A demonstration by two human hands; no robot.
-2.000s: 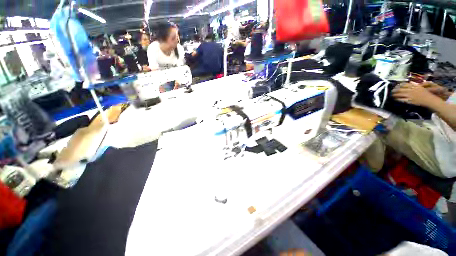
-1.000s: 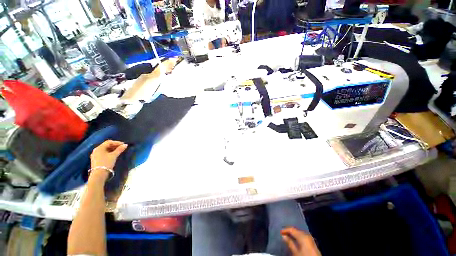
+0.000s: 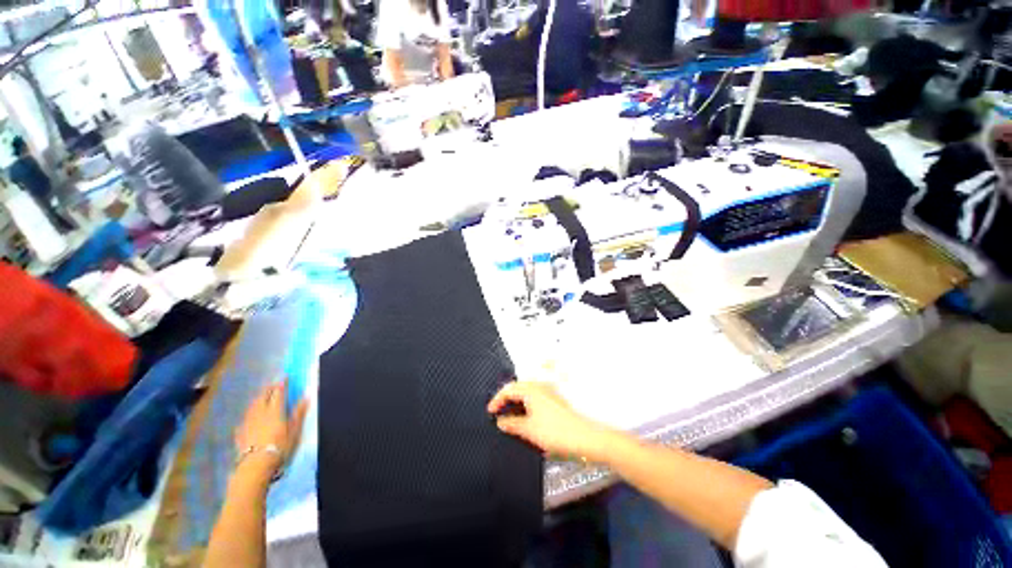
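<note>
A black, finely ribbed garment panel [image 3: 416,377] lies flat on the white table, its lower end hanging over the front edge and a curved cut-out at its upper left. My right hand [image 3: 540,419] grips the panel's right edge between thumb and fingers. My left hand [image 3: 267,427] lies left of the panel, palm down on a blue and brown surface, with nothing visible in it. The white sewing machine [image 3: 766,250] stands right of the panel, its needle area [image 3: 536,291] just beyond the panel's upper right edge.
Black labels [image 3: 647,300] lie by the machine. A clear pouch with a dark rectangle [image 3: 790,322] lies further right. A blue crate [image 3: 888,466] is below right. Dark blue cloth [image 3: 139,433] and a red thing [image 3: 56,333] are at left. A person [image 3: 413,44] is behind.
The black panel has come from the left pile to the table's middle and is spread out. My right hand has risen from my lap to its edge. My left hand has moved down and opened.
</note>
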